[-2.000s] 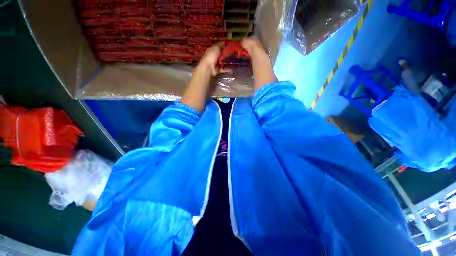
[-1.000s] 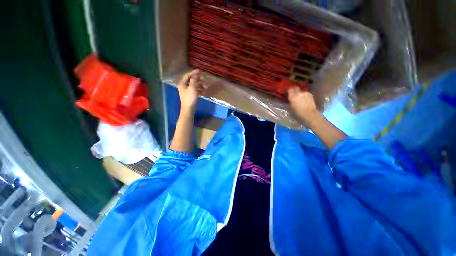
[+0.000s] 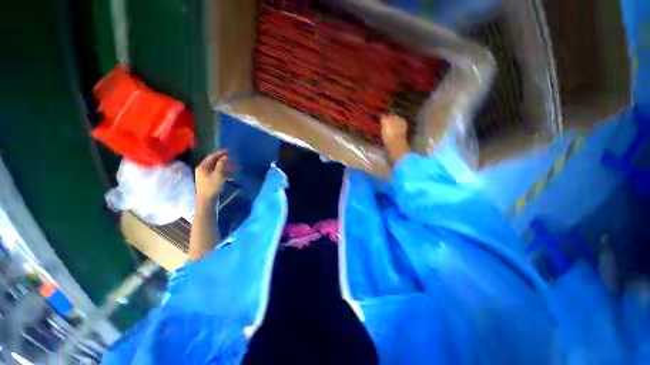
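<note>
The packing carton [image 3: 289, 117] stands open at the top centre, lined with clear film and filled with tight rows of red bubble bags [image 3: 321, 60]. My right hand [image 3: 394, 133] is at the near right part of the rows, inside the carton's near edge; its fingertips are blurred and I cannot tell if it grips a bag. My left hand [image 3: 212, 173] is outside the carton at the left, above the floor gap, fingers loosely bent and apart, holding nothing visible. The frame is blurred.
A pile of empty red bubble bags [image 3: 142, 117] lies on the dark green bench [image 3: 171, 43] at left, with a crumpled clear plastic bag [image 3: 153, 191] beside it. Spare cartons [image 3: 520, 142] stand right of the packing carton. Yellow-black tape [image 3: 549, 175] and a blue stool [image 3: 559, 246] are at right.
My left hand has left the carton's rim and moved down and left. My right hand stays at the carton's near right. Earlier, both hands were together over a red bag there. The view has turned.
</note>
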